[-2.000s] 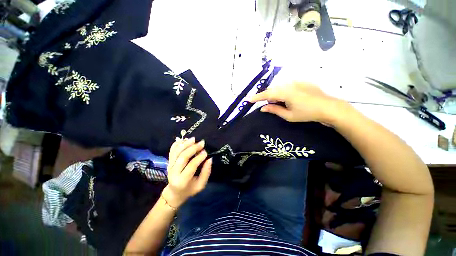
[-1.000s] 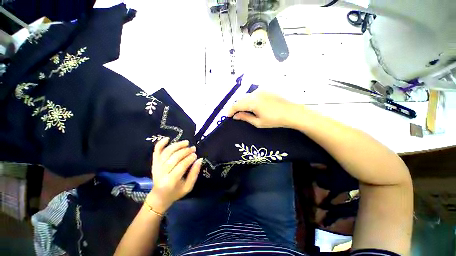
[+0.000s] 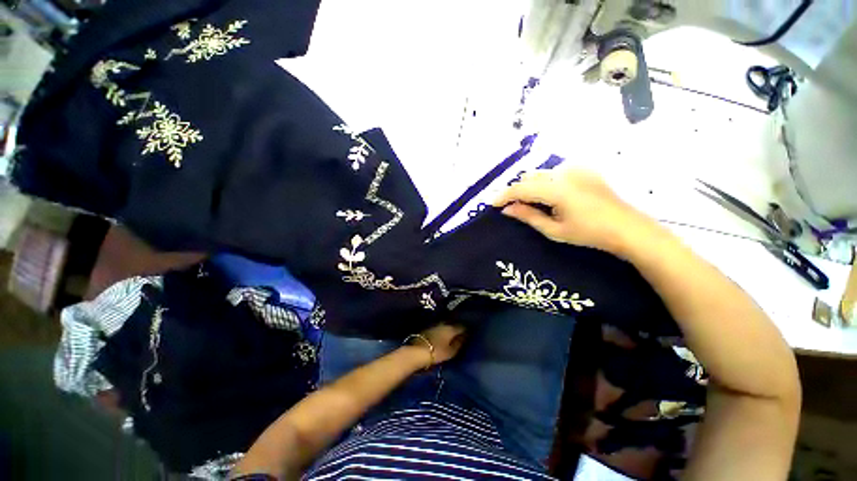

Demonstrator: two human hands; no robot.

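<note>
The black garment panel (image 3: 272, 178) with cream-gold embroidery lies across the white table and hangs over its front edge onto the lap. A V-shaped slit opens in it, with a narrow dark strip (image 3: 484, 184), violet at its tip, along the slit's left side. My right hand (image 3: 554, 207) pinches the fabric at the slit's right edge, thumb and fingers together. My left hand (image 3: 445, 342) is below the panel's front edge, over the lap; its fingers are partly hidden under the cloth, so its hold cannot be told.
Tweezers (image 3: 738, 205) and a black-handled cutter (image 3: 802, 266) lie at the right. Dark-handled scissors (image 3: 772, 85) lie farther back. A grey rounded plate (image 3: 637, 92) is behind the slit. More black garments with striped cloth (image 3: 103, 324) are at lower left.
My left hand has left the top of the panel and moved down and right beneath its front edge. My right hand still holds the slit edge. The camera view has shifted.
</note>
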